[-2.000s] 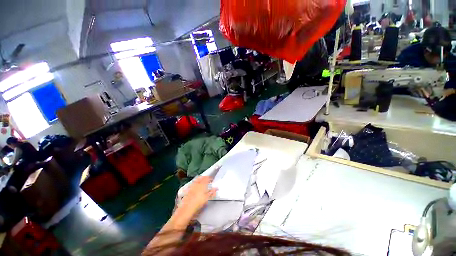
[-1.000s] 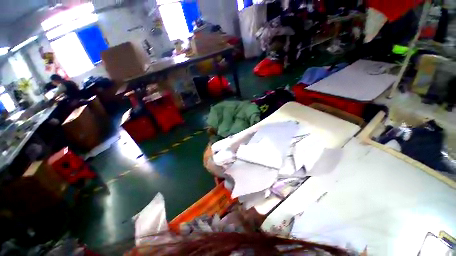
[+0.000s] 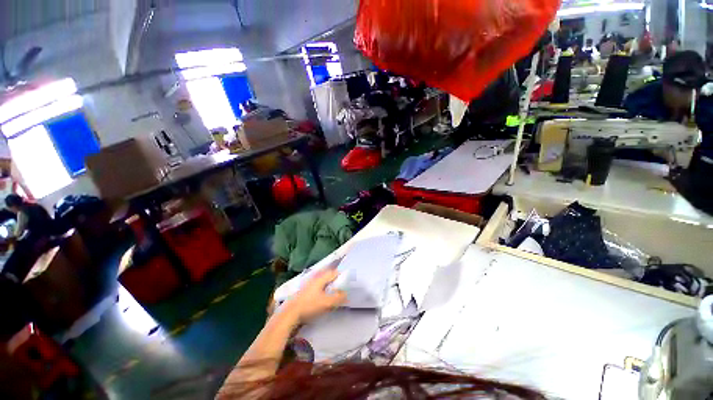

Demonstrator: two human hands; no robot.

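My left hand reaches in from the bottom and lies at the left edge of a pale grey fabric piece on the stack. Its fingers are a little apart and touch the piece; whether they grip it cannot be told. More pale pieces lie under and beside it, some with dark edges. My right hand is not in view. Dark reddish hair covers the bottom of the picture.
A white sewing table extends right, with part of a sewing machine at its edge. A wooden-edged trough holds dark cloth. A red bag hangs above. Green cloth lies beyond the stack. A person sits at back right.
One second ago the view was turned further left and down, with a pale piece above the orange crate at the bottom. Now the view is back right and my left hand is on the stack.
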